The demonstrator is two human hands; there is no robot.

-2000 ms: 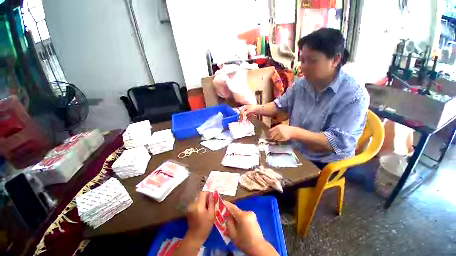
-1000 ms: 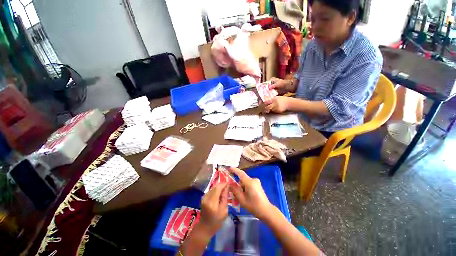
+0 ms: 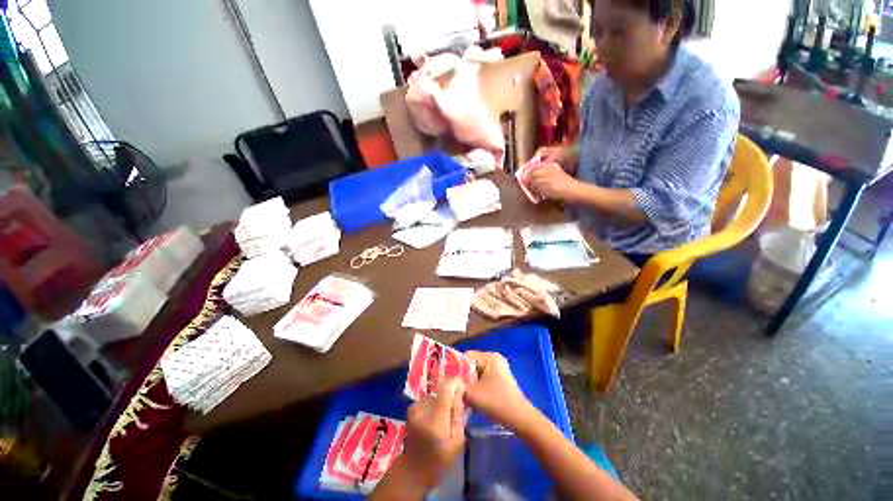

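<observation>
My left hand [image 3: 436,423] and my right hand [image 3: 492,384] both grip a packed card [image 3: 433,367], red and white with a black diagonal mark, held over the near blue tray [image 3: 541,377]. Its lower edge is hidden by my fingers. Several packed cards [image 3: 364,450] lie overlapped at the left in this tray. Clear plastic bags [image 3: 493,462] lie at the right in the tray, partly hidden by my forearms.
On the brown table [image 3: 372,344] are a pale printed card [image 3: 439,308], a packed stack [image 3: 323,311], white stacks [image 3: 215,362], rubber bands [image 3: 376,255], a beige bundle [image 3: 516,296] and a second blue bin [image 3: 357,205]. A person [image 3: 656,147] sits across at right, holding a card.
The card in my hands now shows its black mark and sits flat, raised over the tray; the loose clear film at its left is gone. The other person's card has turned in their hands.
</observation>
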